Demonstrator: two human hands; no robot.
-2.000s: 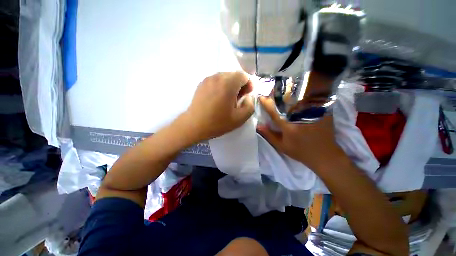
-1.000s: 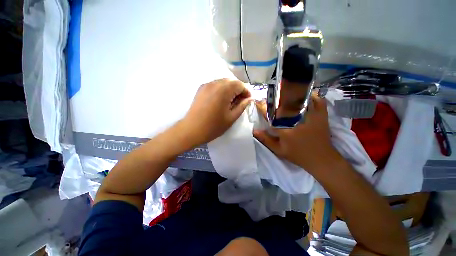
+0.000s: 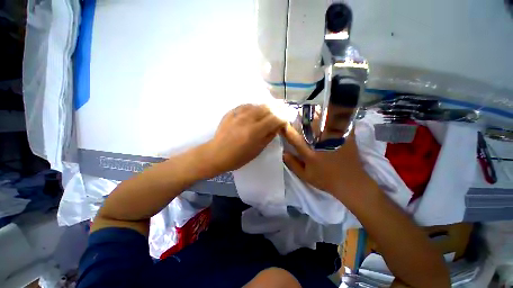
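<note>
My left hand (image 3: 246, 135) and my right hand (image 3: 326, 166) meet just before the needle area of the white sewing machine (image 3: 416, 45). Their fingertips pinch the top of a white strip (image 3: 260, 179) that hangs over the table's front edge. More white cloth (image 3: 315, 197) lies under my right hand and wrist. A red panel (image 3: 413, 160) lies on white cloth right of my right hand. A chrome ring-shaped attachment (image 3: 342, 101) stands before the needle and hides part of my right hand. The needle itself is hidden by glare and fingers.
Dark red thread snips (image 3: 485, 160) lie at the table's right. Stacked white pieces (image 3: 49, 84) lie at the far left beside blue tape (image 3: 84, 56). The grey ruler-marked edge (image 3: 126, 164) runs along the front. An open tray (image 3: 450, 239) with papers or cloth is below right.
Both hands now sit slightly lower in view, and my left fingers have closed in against my right fingertips. The view has shifted a little, moving the machine and the table items with it.
</note>
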